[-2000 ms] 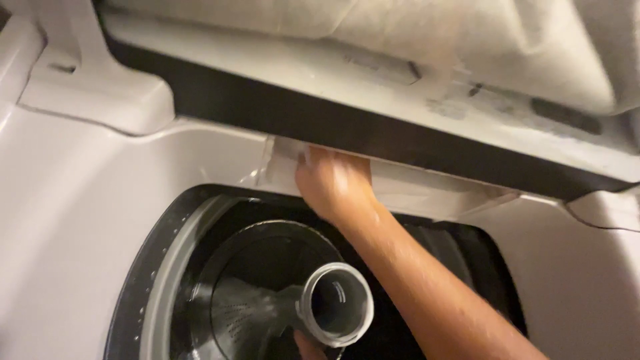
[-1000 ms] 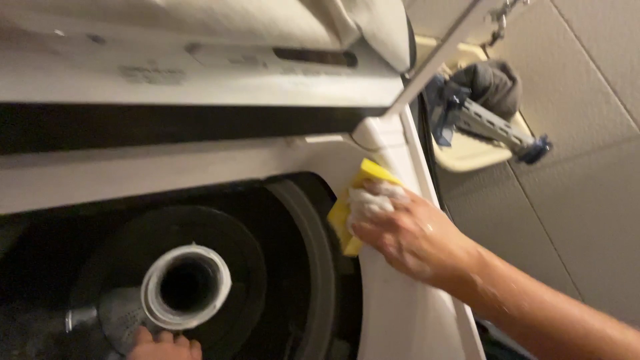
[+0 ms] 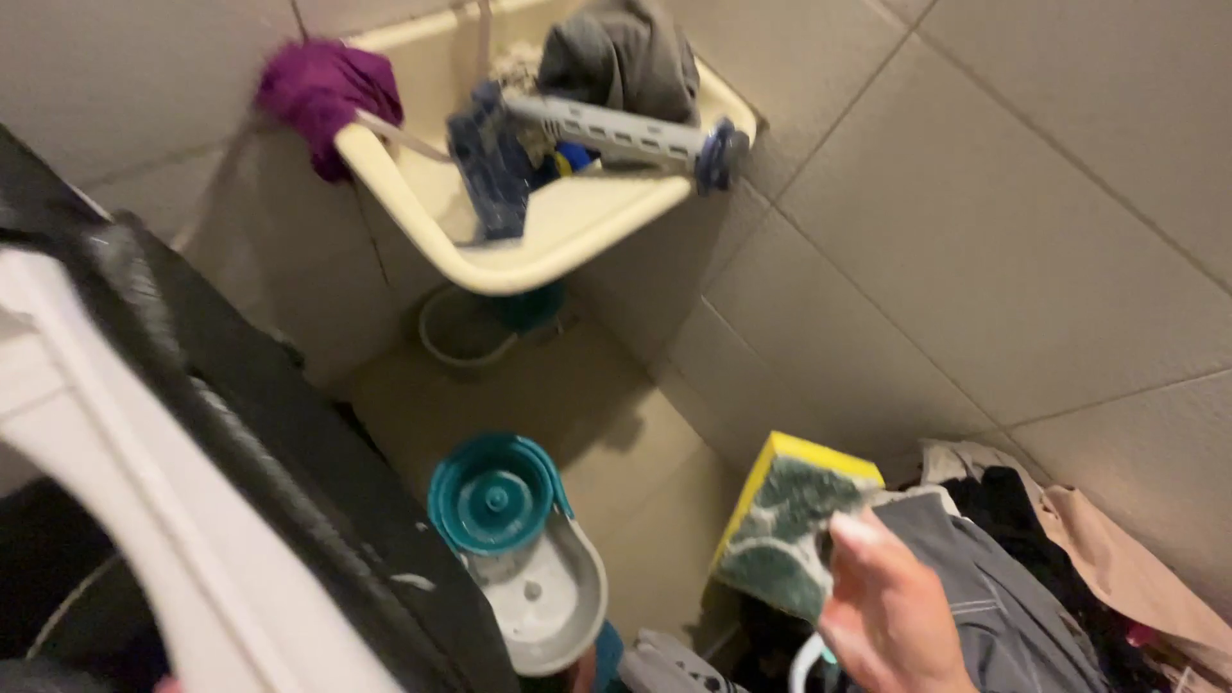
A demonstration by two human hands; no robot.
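My right hand [image 3: 890, 602], with suds on the fingers, grips a yellow and green scouring sponge [image 3: 794, 525] at the lower right. Its green side faces the camera and bears white foam. Below and left of it stands a mop bucket [image 3: 534, 592] with a teal spin basket [image 3: 496, 496]. The white rim of a top-loading washing machine [image 3: 183, 520] runs down the left side, next to a dark side panel [image 3: 279, 414]. Only a bit of skin shows at the bottom left edge, and whether it is my left hand I cannot tell.
A cream utility sink [image 3: 577, 241] on the tiled wall holds a grey cloth [image 3: 626, 63] and a grey and blue plastic tool [image 3: 616, 130]. A purple cloth [image 3: 332, 96] hangs over its left corner. Beneath is a round container [image 3: 467, 327]. Clothes [image 3: 962, 568] are heaped at the lower right.
The view has swung right, away from the washer's opening to the sink and floor. My right hand with the sponge has left the washer's white rim and is now over the floor and clothes.
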